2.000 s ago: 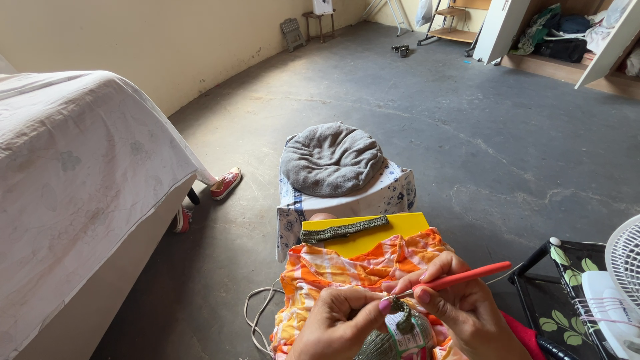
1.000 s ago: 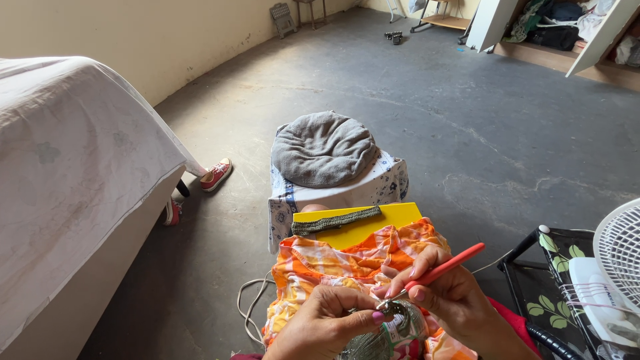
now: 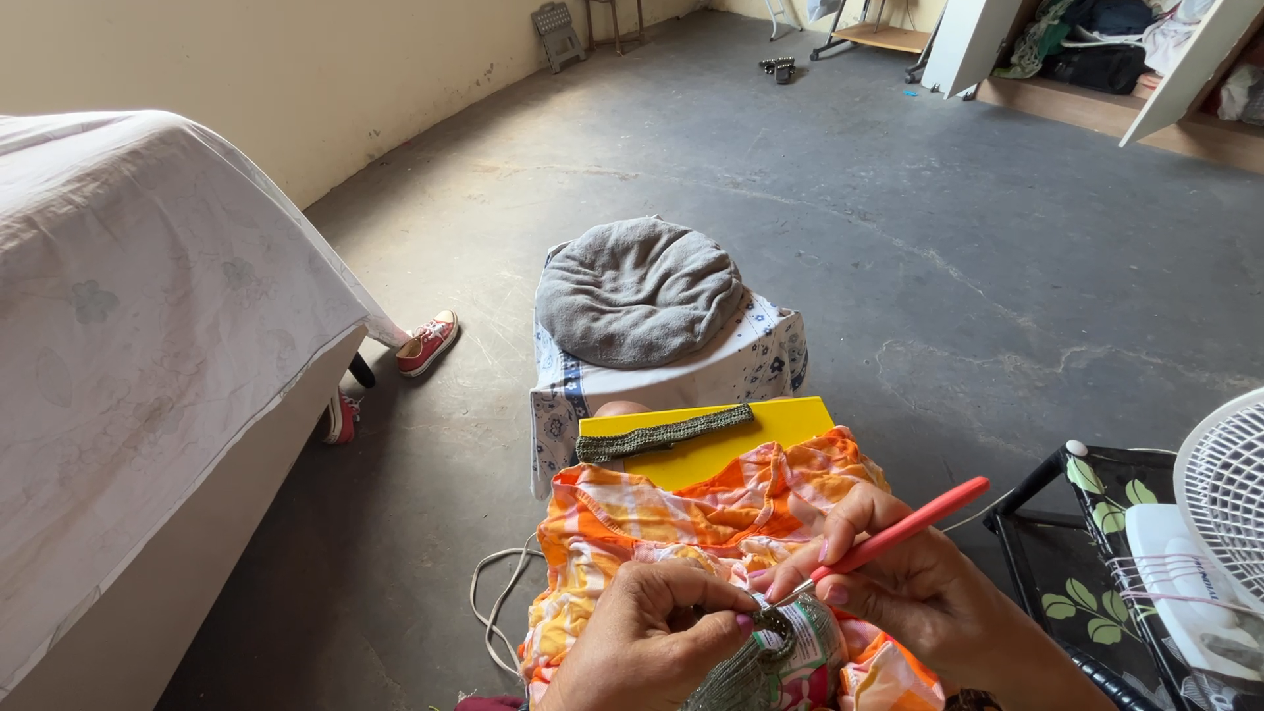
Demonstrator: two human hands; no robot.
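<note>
In my right hand [image 3: 879, 563] is a crochet hook with a red handle [image 3: 904, 528]; its metal tip meets a small piece of dark green crochet work [image 3: 775, 627]. My left hand [image 3: 662, 632] pinches that piece between thumb and forefinger. Just below, a ball of green yarn [image 3: 736, 681] with a printed label rests on the orange and white checked cloth [image 3: 691, 513] over my lap. Beyond the cloth, a strip of green crochet [image 3: 667, 434] lies across a yellow board [image 3: 790, 425].
A round grey cushion [image 3: 642, 291] sits on a cloth-covered stool [image 3: 681, 380] ahead. At left is a bed with a pale sheet [image 3: 168, 326], red sneakers [image 3: 429, 344] beside it. A white fan [image 3: 1224, 494] and black glass-topped table [image 3: 1096, 553] are at right; open cabinet doors [image 3: 1175, 74] stand behind.
Both hands stay close together at the crochet work, with the hook still in my right hand. The view has shifted slightly.
</note>
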